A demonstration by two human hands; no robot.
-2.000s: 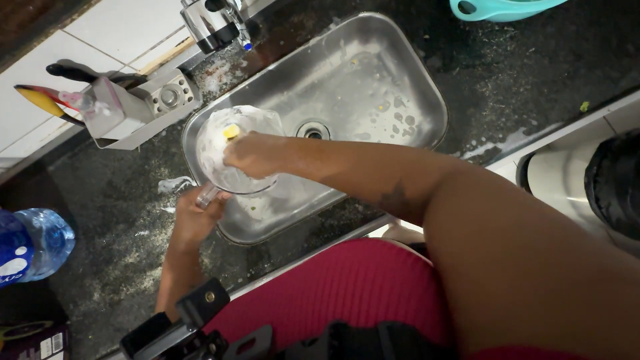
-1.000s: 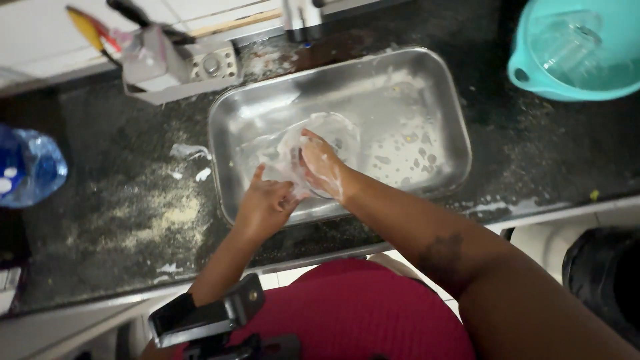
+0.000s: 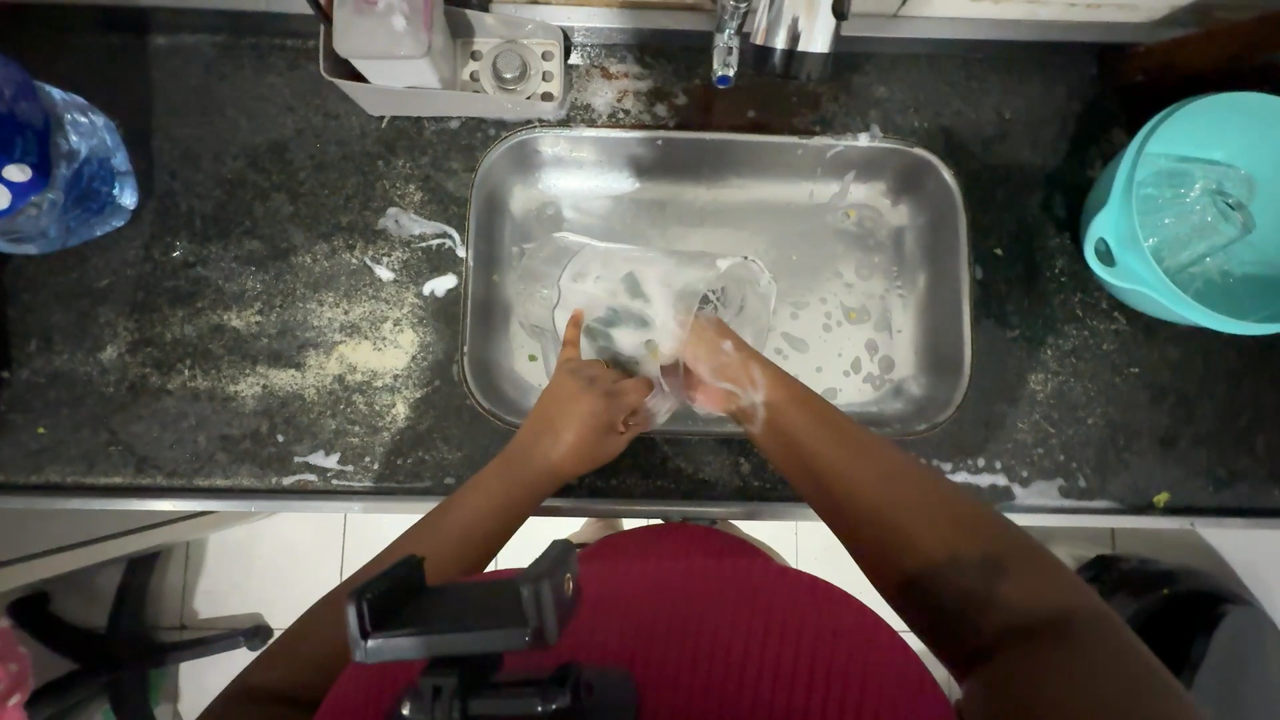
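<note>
A clear, soapy jug lies on its side over the stainless steel sink, white foam covering it. My left hand grips its near part, apparently the handle, with the index finger stretched out. Against the jug's right end is my right hand, wet with suds and blurred; whether it holds a sponge cannot be told. The drain shows dimly behind the foam and clear plastic.
A turquoise bowl holding clear glassware stands on the right of the dark countertop. A tap is behind the sink. A sink caddy stands back left, a blue-labelled plastic bottle far left. Foam and pale residue spot the counter.
Two seconds ago the right hand was inside the jug with a yellow item showing; now it is at the jug's right end. The view has turned and levelled over the sink.
</note>
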